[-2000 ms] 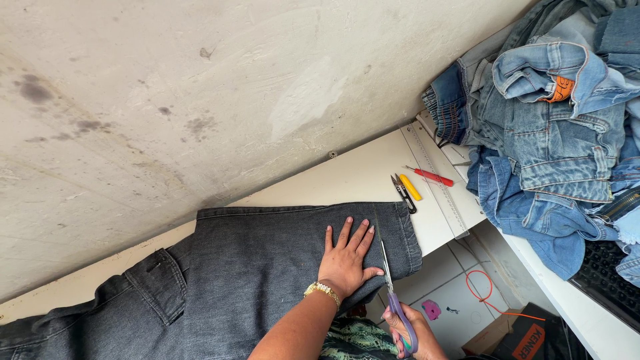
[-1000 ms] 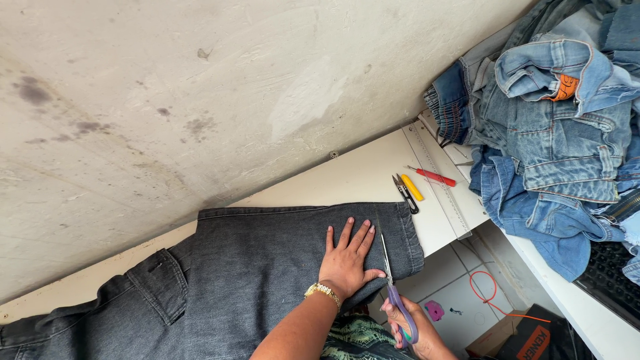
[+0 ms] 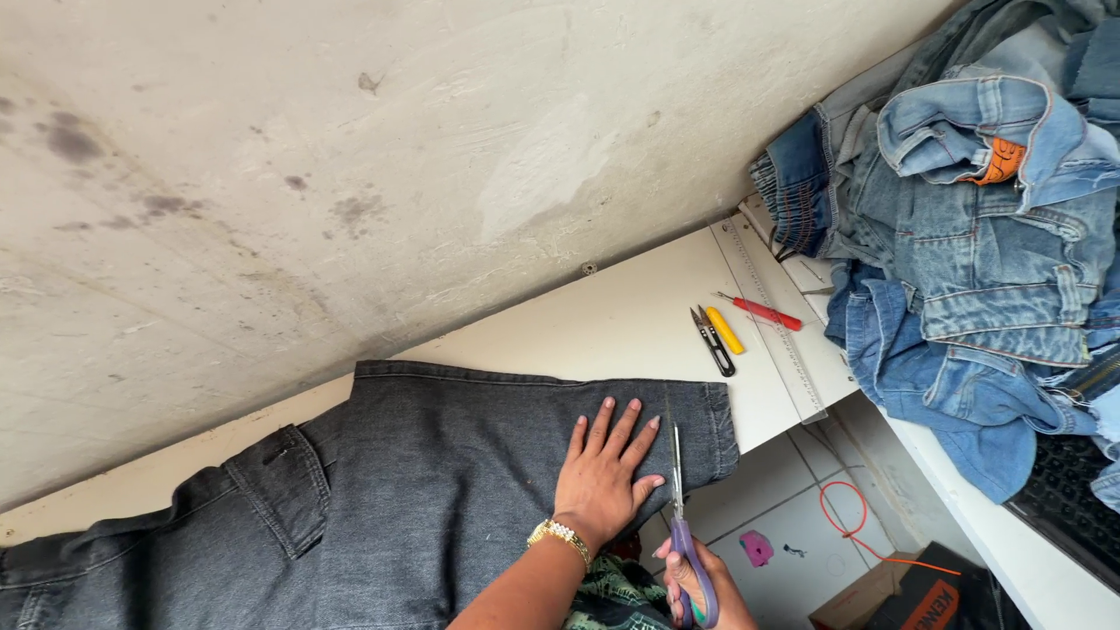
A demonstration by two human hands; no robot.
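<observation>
Dark grey denim trousers lie along the white table, one leg's hemmed end to the right. My left hand, a gold-coloured bracelet at its wrist, presses flat on that leg with fingers spread. My right hand holds purple-handled scissors at the leg's near edge. Their blades point away from me, up the leg between my left hand and the hem, beside a faint line across the fabric. How far the lower blade goes beneath the cloth is unclear.
Beyond the hem lie black thread snips, a yellow-handled tool, a red-handled seam ripper and a clear ruler. Blue jeans are heaped at right beside a black keyboard. An orange cord and a box are below.
</observation>
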